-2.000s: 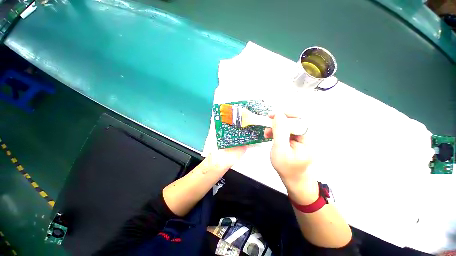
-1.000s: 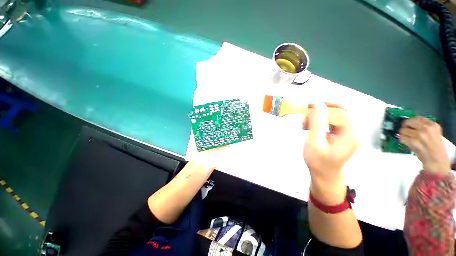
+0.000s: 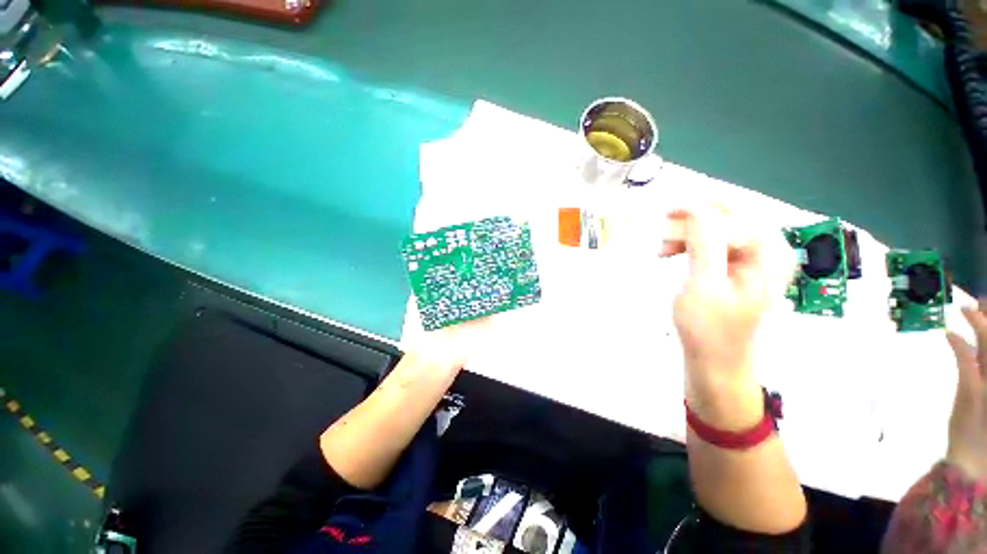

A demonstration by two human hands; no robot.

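Note:
My left hand (image 3: pixel 442 344) holds a green circuit board (image 3: pixel 472 273) from below, its dotted solder side facing up. My right hand (image 3: pixel 716 287) is blurred over the white sheet, right of the flat brush. The brush (image 3: pixel 581 227) shows orange bristles and a metal band, pointing left; its pale handle is washed out, so I cannot tell whether my fingers touch it. A metal cup (image 3: pixel 618 139) with yellowish liquid stands behind the brush, its handle to the right.
Two green boards with round black parts, one nearer (image 3: pixel 819 267) and one farther right (image 3: pixel 919 288), lie on the white sheet (image 3: pixel 606 346). Another person's hand (image 3: pixel 966 373) is at the right edge. A black tray (image 3: pixel 238 400) is at lower left; a red-brown tray (image 3: pixel 254 9) is at the far edge.
The brush has left the board, and my right hand has moved right. Another person's hand came in at the right, held a board, and is now off it. Two boards now show there.

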